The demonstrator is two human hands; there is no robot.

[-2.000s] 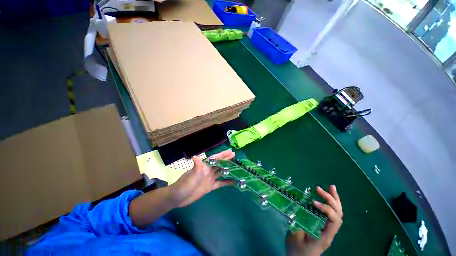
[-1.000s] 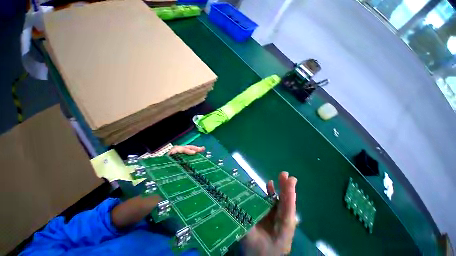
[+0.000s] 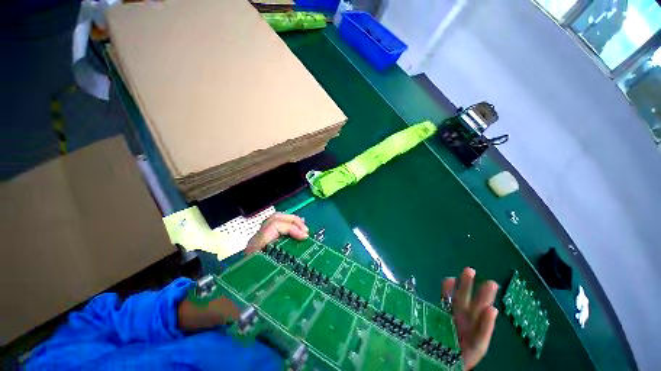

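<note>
A green PCB panel [image 3: 341,304] is held up in front of me, its face towards the camera, with a dark component strip along its middle and silver connectors on both long edges. Its lower part is cut off by the frame's bottom edge. My left hand [image 3: 279,230] grips its left end, fingers at the far corner. My right hand [image 3: 472,313] holds its right end, with fingers spread upward beside the edge. Part of each hand is hidden behind the panel.
A tall cardboard stack [image 3: 225,87] and a lime-green fabric roll [image 3: 373,159] lie ahead. A low cardboard sheet [image 3: 80,224] is at left. A second panel [image 3: 526,311], black box [image 3: 555,269], black device [image 3: 471,134] and blue bin [image 3: 372,40] are farther right and ahead.
The panel, edge-on two seconds ago, has been tilted so its face shows. Since one second ago it sits lower and further right, and the view has shifted left.
</note>
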